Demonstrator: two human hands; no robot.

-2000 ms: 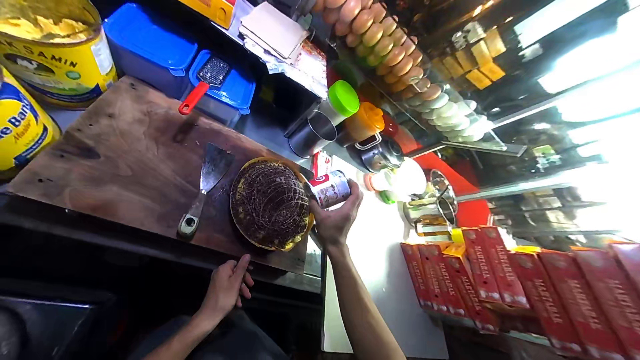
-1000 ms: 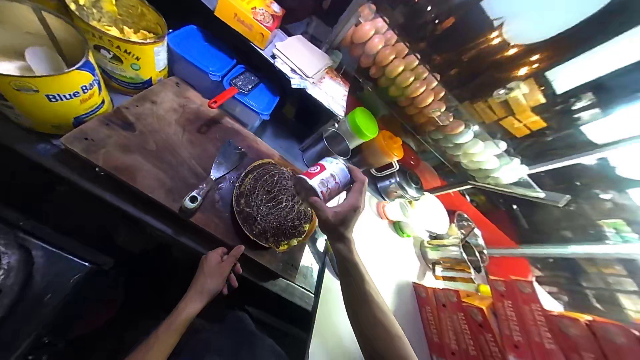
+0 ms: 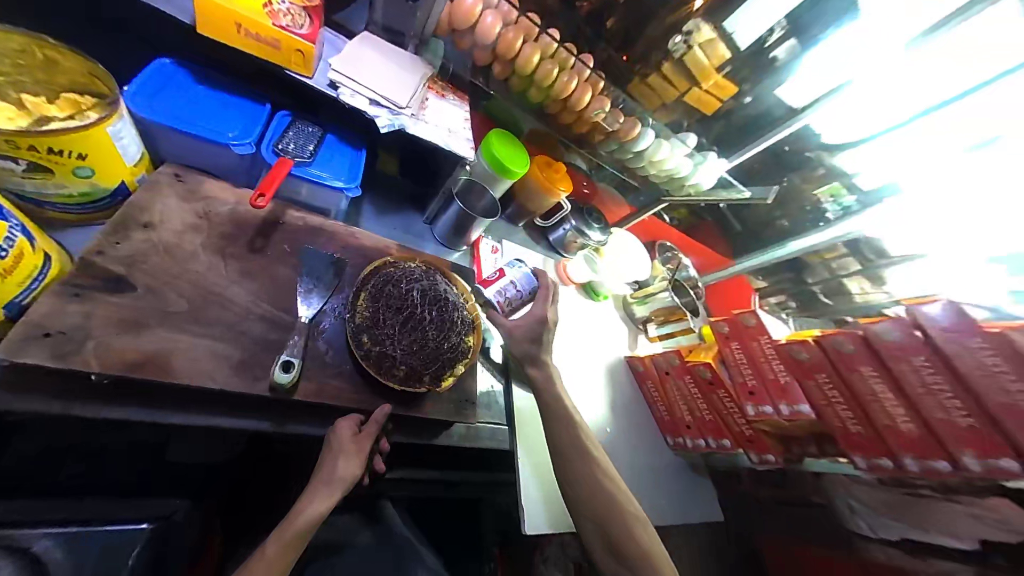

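Note:
A round martabak pancake (image 3: 412, 324), covered in dark chocolate sprinkles with thin pale drizzled lines, lies on a worn wooden board (image 3: 192, 240). My right hand (image 3: 530, 320) holds a tilted can (image 3: 510, 286) with a red and white label beside the pancake's right edge. Near the board's front edge is my left hand (image 3: 352, 452), loosely curled and holding nothing. To the left of the pancake rests a metal scraper (image 3: 308, 308), its blade pointing away from me. A small grater with a red handle (image 3: 274, 182) sits across a blue-lidded box.
Yellow tins (image 3: 72, 160) stand at the left, beside blue-lidded boxes (image 3: 196, 108). Behind the board are a metal cup (image 3: 466, 214), a green-lidded container (image 3: 504, 156) and an orange-lidded jug (image 3: 544, 182). Red cartons (image 3: 760, 368) line the right; rows of eggs (image 3: 560, 76) fill a glass shelf.
One second ago the can was over the pancake's upper right edge; my right hand has moved it off to the right. Pale lines on the pancake were there before.

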